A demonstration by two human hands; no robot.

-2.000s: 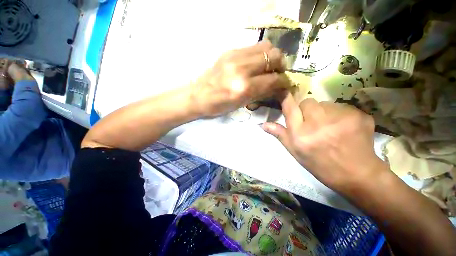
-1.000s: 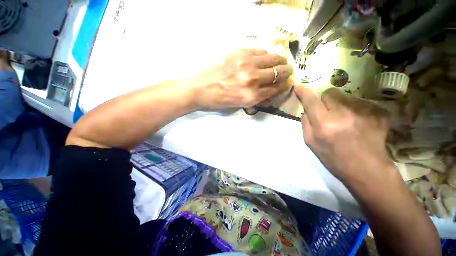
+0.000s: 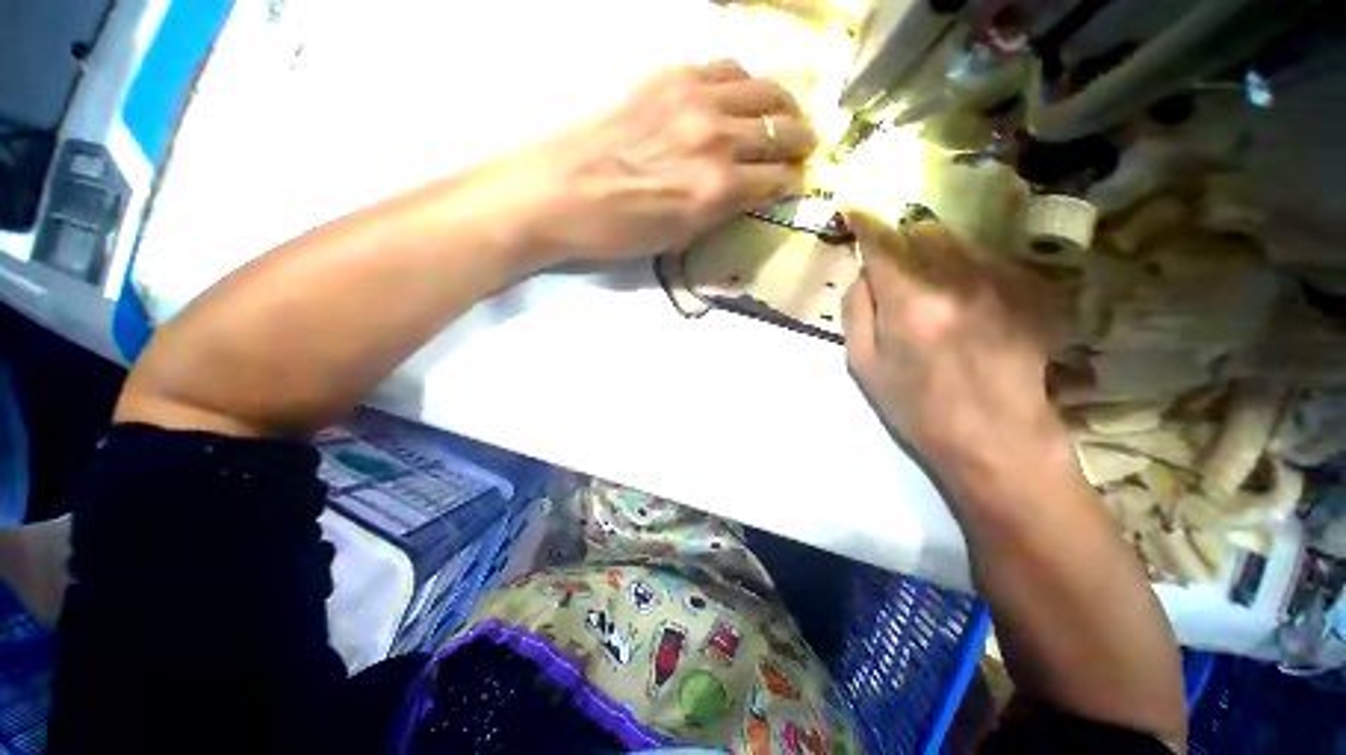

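Note:
My left hand [image 3: 701, 162], with a ring, lies palm down at the left of the needle area, fingers bent together. My right hand [image 3: 945, 325] is at the near right of the needle, its fingertips low over the cream machine bed [image 3: 768, 275]. Any fabric piece under the fingers is hidden or lost in the glare, so I cannot tell what either hand holds. The presser foot and needle area [image 3: 856, 140] is very bright, just beyond my fingertips. A thin dark loop [image 3: 679, 288] shows at the bed's near left corner.
The white ribbed dial [image 3: 1060, 221] is right of the needle. A crumpled beige heap [image 3: 1210, 428] lies at the right. The machine head [image 3: 945, 59] is above. Blue baskets [image 3: 901, 634] stand below the white table [image 3: 591, 398], with its blue edge strip [image 3: 170, 67] at left.
The view has shifted right, showing more of the heap. My right hand stays close to the needle; the bed's near part is more exposed between my hands. The person at left has left the view.

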